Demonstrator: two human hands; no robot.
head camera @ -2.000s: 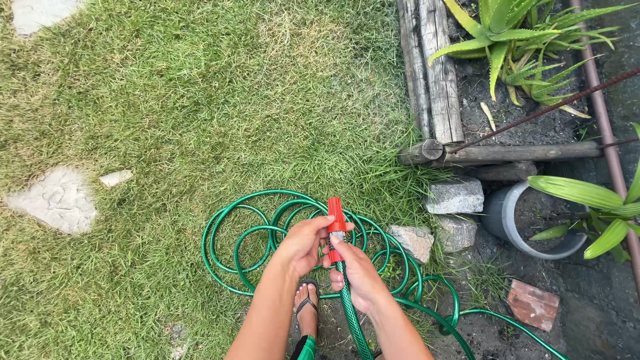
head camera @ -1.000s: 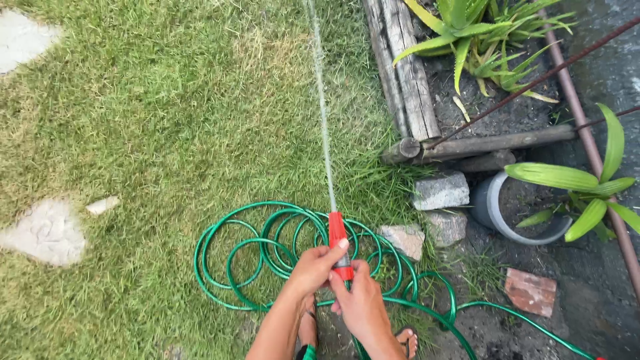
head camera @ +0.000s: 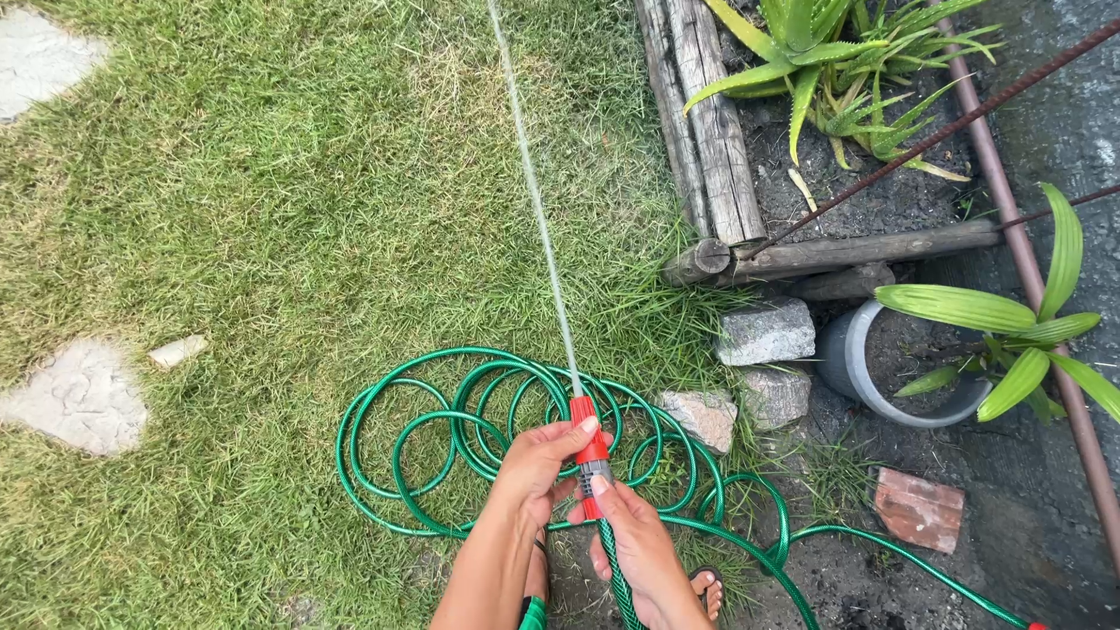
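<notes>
A narrow jet of water [head camera: 535, 197] shoots from the red and grey hose nozzle [head camera: 590, 433] toward the top of the view. My left hand [head camera: 538, 468] pinches the nozzle's red front part between thumb and fingers. Lower down, my right hand [head camera: 634, 542] grips the grey connector at the nozzle's rear, where the green garden hose [head camera: 618, 573] joins it. Loose loops of the same green hose [head camera: 398, 424] lie on the grass behind and to both sides of the hands.
Weathered logs [head camera: 731, 157] border a bed of aloe plants [head camera: 801, 52]. Granite blocks [head camera: 766, 332], a grey pot [head camera: 862, 367] with a leafy plant and a broken brick [head camera: 919, 509] lie at right. Flat stones [head camera: 79, 398] sit in the lawn at left. Sandalled feet [head camera: 707, 593] show below.
Two seconds ago no water jet showed; one came from the nozzle a second ago and still runs. Both hands have stayed on the nozzle.
</notes>
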